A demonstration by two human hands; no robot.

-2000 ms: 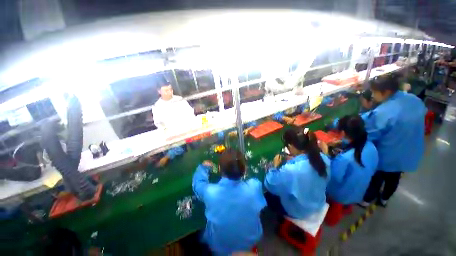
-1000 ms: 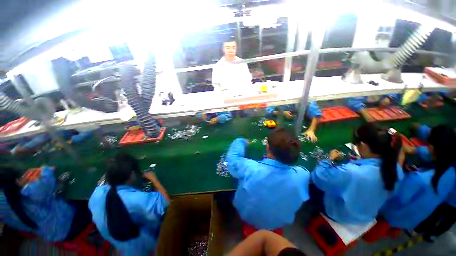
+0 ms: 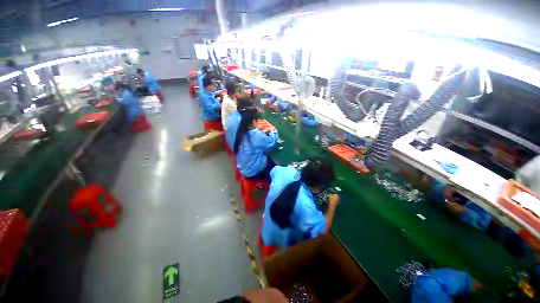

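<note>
Neither of my hands can be made out. A blurred patch of bare skin (image 3: 263,296) shows at the bottom edge, cut off; I cannot tell which part of a body it is. Right by it stands an open cardboard carton (image 3: 343,257) with small glinting parts (image 3: 300,292) at its bottom. Beyond it, the long green bench (image 3: 361,219) bears loose heaps of silvery parts (image 3: 399,189), with another heap (image 3: 411,272) nearer. A red-orange tray (image 3: 348,157) lies on the bench beside a thick grey ribbed hose (image 3: 385,130).
A worker in blue (image 3: 296,204) sits beside the carton, others further along. A blue sleeve (image 3: 444,285) shows at lower right. A red stool (image 3: 95,206) stands at the left by another green bench (image 3: 35,171). Yellow-black tape (image 3: 248,254) and a green arrow sign (image 3: 171,280) mark the grey floor.
The view has swung left along the line, so the aisle and second bench now show. The carton now lies right of centre, and the skin patch is smaller and further left.
</note>
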